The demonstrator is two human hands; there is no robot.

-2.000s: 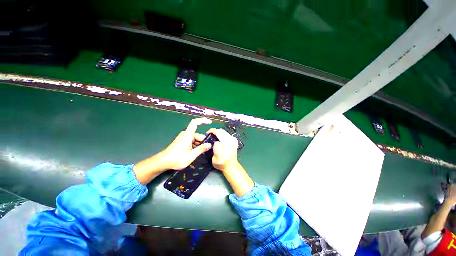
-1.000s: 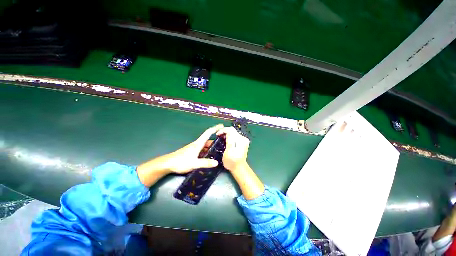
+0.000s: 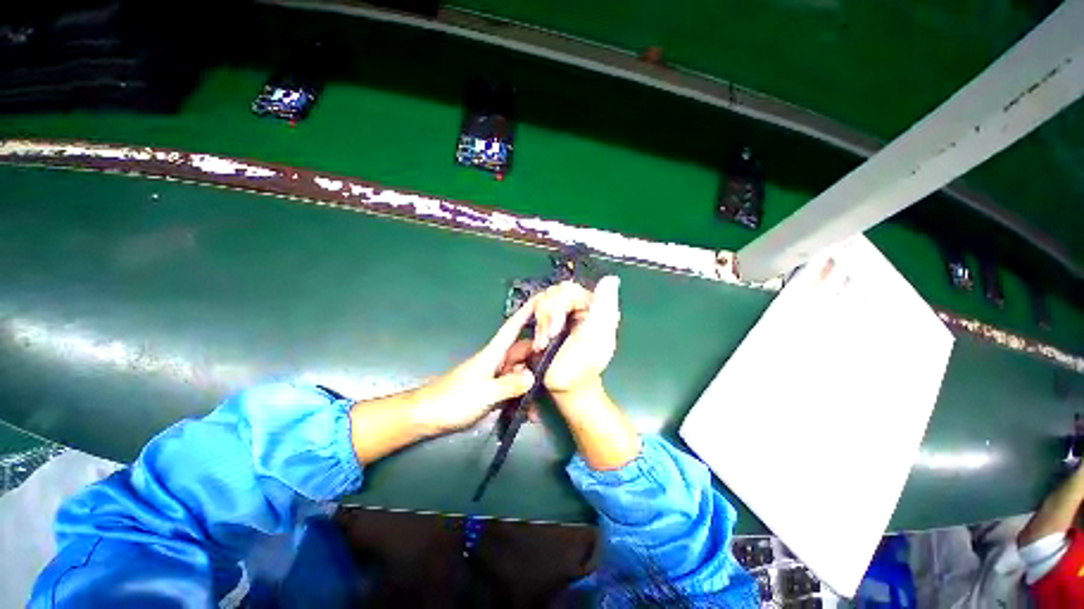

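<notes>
A black phone body is tilted onto its edge over the bench, so only its thin side shows. My left hand holds it from the left, fingers at its upper end. My right hand grips the upper end from the right. The fingers hide that end, so I cannot tell whether a cover is on it. A loose pile of small dark covers lies just beyond my hands, near the chipped bench edge.
Phones lie spaced on the green belt. A slanting white post and a tilted white board stand at right. A tray of dark squares shows below. Another person's arm is at far right.
The phone has gone from lying flat, face visible, to edge-on. My right hand has opened out along its upper side. The view has shifted, so the belt and bench edge appear higher.
</notes>
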